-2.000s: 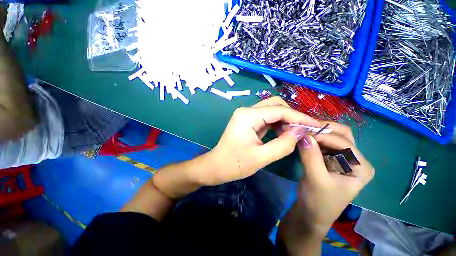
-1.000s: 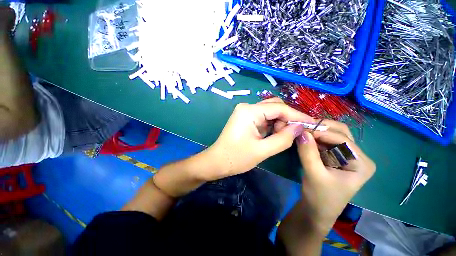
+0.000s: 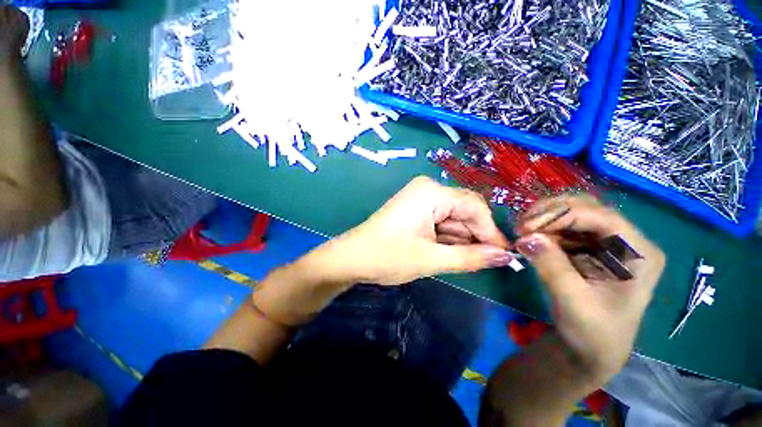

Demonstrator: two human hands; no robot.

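My left hand (image 3: 418,233) pinches a small white sleeve (image 3: 515,263) between thumb and fingertips; only its end shows. My right hand (image 3: 593,283) is just right of it, blurred, with a dark metal tool (image 3: 617,255) held in the palm and a short thin metal piece (image 3: 550,220) at its fingers. The two hands' fingertips nearly meet; whether they touch is unclear. A loose heap of fine red pins (image 3: 535,169) with small pale bits lies just beyond the hands.
A bright white sleeve pile (image 3: 305,75) is left of two blue bins, one with short metal tubes (image 3: 493,67), one with long rods (image 3: 685,108). A clear box (image 3: 190,62) is farther left. Joined pieces (image 3: 695,298) lie right. Another person's arm (image 3: 29,158) is at left.
My right hand has moved right and turned, and the tool has shifted with it. My left fingers now point lower, with the white sleeve's end below them. More of the red heap shows.
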